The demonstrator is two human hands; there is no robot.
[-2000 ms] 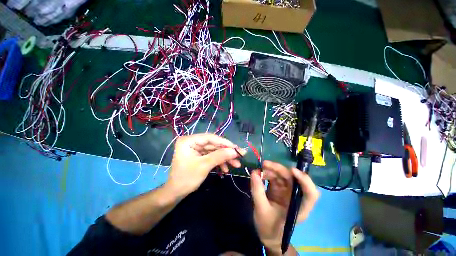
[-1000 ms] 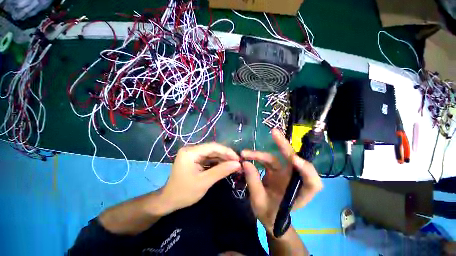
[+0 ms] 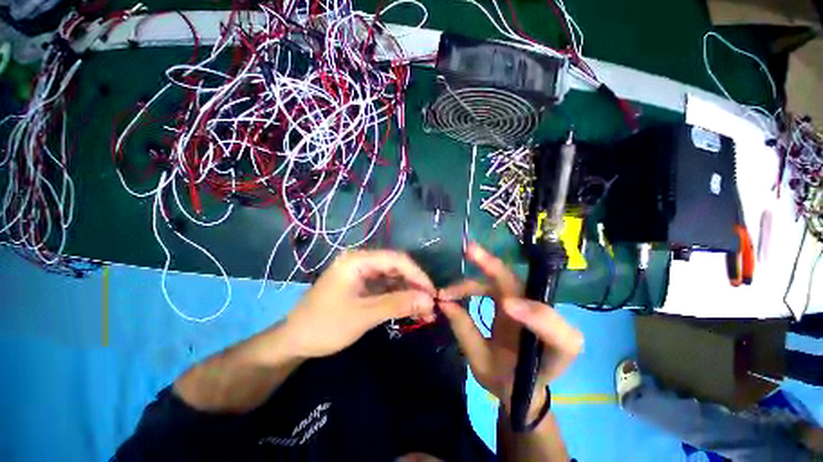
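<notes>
My left hand [image 3: 361, 302] and my right hand [image 3: 505, 329] meet at the fingertips over the bench's front edge. They pinch a small dark piece on a thin wire lead; its details are hidden by the fingers. Red and white wire [image 3: 411, 323] hangs just below my left fingertips. My right hand also holds the soldering iron [image 3: 539, 307], its black handle lying across the palm and its metal tip pointing up and away. A small dark holding block [image 3: 434, 198] sits on the green mat, with a silvery connector [image 3: 438, 217] at its front.
A large tangled wire heap [image 3: 298, 135] lies at left, a smaller bundle [image 3: 38, 171] farther left. A fan [image 3: 483, 108], connector pile [image 3: 510, 189], yellow sponge [image 3: 572, 242], black soldering station [image 3: 681, 189] and orange-handled tool [image 3: 743, 255] stand at centre and right. A person's shoe [image 3: 626, 379] shows below right.
My hands have come together at the fingertips. The visible red lead between them has moved below my left fingers. The iron in my right hand swung right, then back to nearly upright.
</notes>
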